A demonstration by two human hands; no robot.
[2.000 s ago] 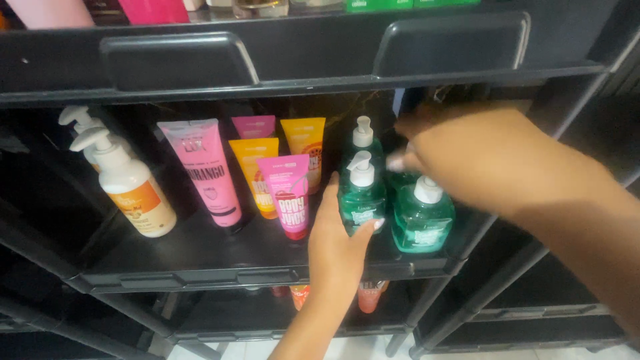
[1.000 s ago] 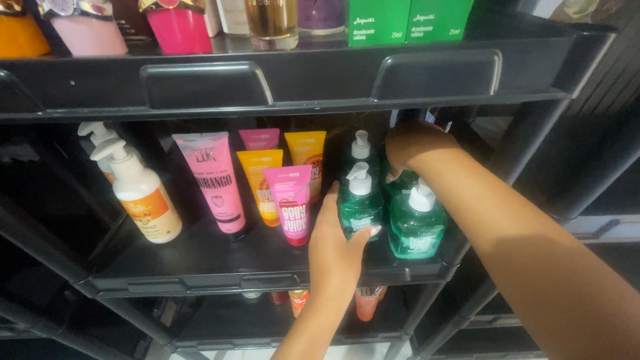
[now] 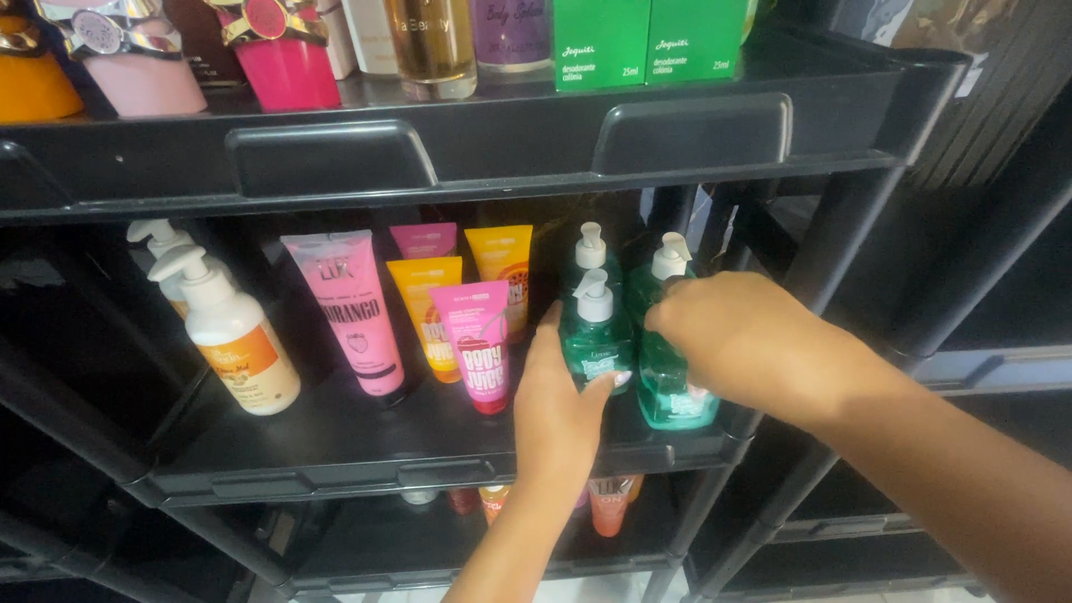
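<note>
My left hand point(image 3: 557, 402) is around the left side of the front left green pump bottle point(image 3: 596, 335), its thumb across the bottle's front. Behind it stands another green pump bottle point(image 3: 590, 247). At the right, my right hand point(image 3: 737, 335) is at the front right green pump bottle point(image 3: 678, 406), its fingers bent below the pump and hiding part of the neck; whether they grip it is unclear. Part of a green bottle point(image 3: 662, 280) with a white pump shows behind that hand. A pink squeeze tube point(image 3: 477, 352) stands just left of my left hand, with yellow tubes point(image 3: 425, 310) behind.
On the same black shelf point(image 3: 335, 452) stand a larger pink tube point(image 3: 347, 318) and white pump bottles point(image 3: 243, 352) at the left. The upper shelf's edge point(image 3: 502, 155) overhangs them, carrying perfume bottles and green boxes point(image 3: 601, 50). A shelf post point(image 3: 846, 243) rises at the right.
My right hand has come forward from behind the front right green bottle to its neck and side. My left hand stays at the front left bottle.
</note>
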